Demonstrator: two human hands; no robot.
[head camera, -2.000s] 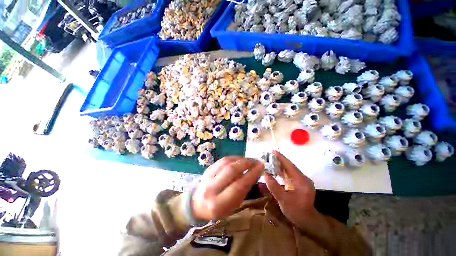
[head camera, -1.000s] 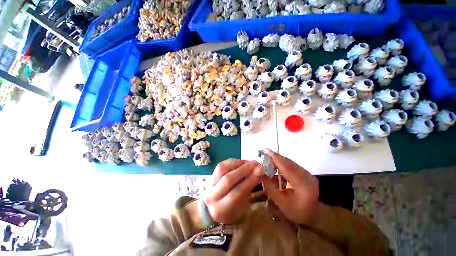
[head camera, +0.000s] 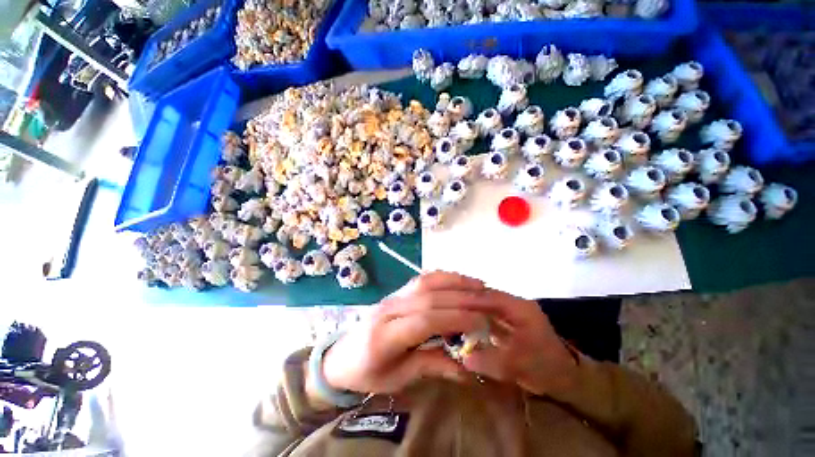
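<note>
My left hand (head camera: 393, 335) and my right hand (head camera: 527, 353) meet at the lower centre, near my chest. Their fingers close around a small ribbed craft piece (head camera: 475, 341), which is mostly covered by them. A thin pale stick (head camera: 399, 256) sticks out up and left above the joined fingers; its lower end is hidden, so I cannot tell which hand holds it. A red disc (head camera: 515, 211) lies on the white sheet (head camera: 483, 268). Spaced whitish ribbed pieces (head camera: 610, 196) with round dark openings stand at the right.
A dense heap of grey and orange-yellow parts (head camera: 331, 161) lies left of centre, with greyer pieces (head camera: 210, 254) at far left. A large blue bin (head camera: 518, 45) of pale pieces stands at the back. An empty-looking blue bin (head camera: 174, 152) is at the left, another blue tray (head camera: 760, 107) at right.
My hands have come closer together and lower, towards my chest, around the piece. The stick has swung from upright to slanting up and left. The view has shifted slightly.
</note>
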